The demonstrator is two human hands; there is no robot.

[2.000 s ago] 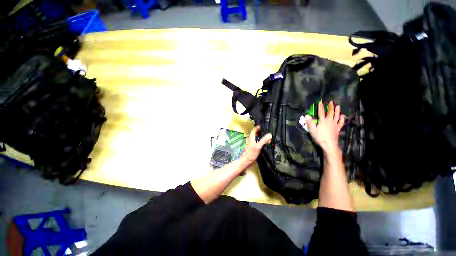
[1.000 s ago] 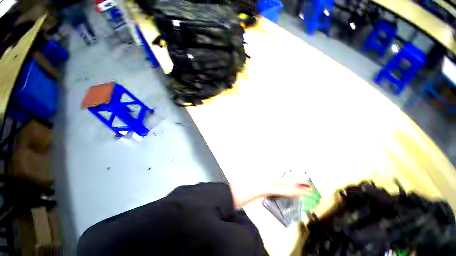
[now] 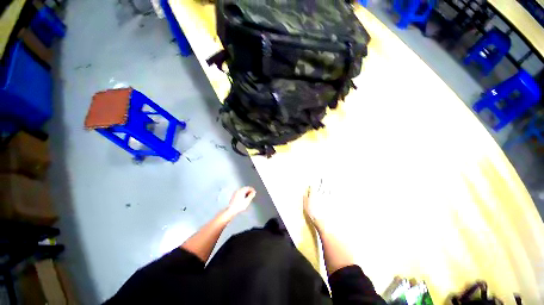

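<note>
A stack of camouflage backpacks [image 3: 298,59] lies on the pale yellow table, ahead of my hands. My left hand [image 3: 241,199] is beyond the table's left edge, over the floor, with its fingers curled and nothing visible in it. My right hand [image 3: 312,205] is over the table near that edge, apart from the backpacks. Its fingers are washed out by glare, with faint thin marks beside them. The green and white tag pile [image 3: 410,293] is cut off by the bottom edge. Dark straps [image 3: 480,296] show at the lower right.
A blue stool [image 3: 146,128] with a reddish-brown top [image 3: 109,108] stands on the grey floor at left. Cardboard boxes [image 3: 24,196] and a blue container [image 3: 24,86] line the far left. More blue stools [image 3: 510,98] stand beyond the table at upper right.
The view has turned left and moved nearer the left-hand backpack stack. My hands have left the right-hand backpack and the tag pile. The tags now show farther right and lower.
</note>
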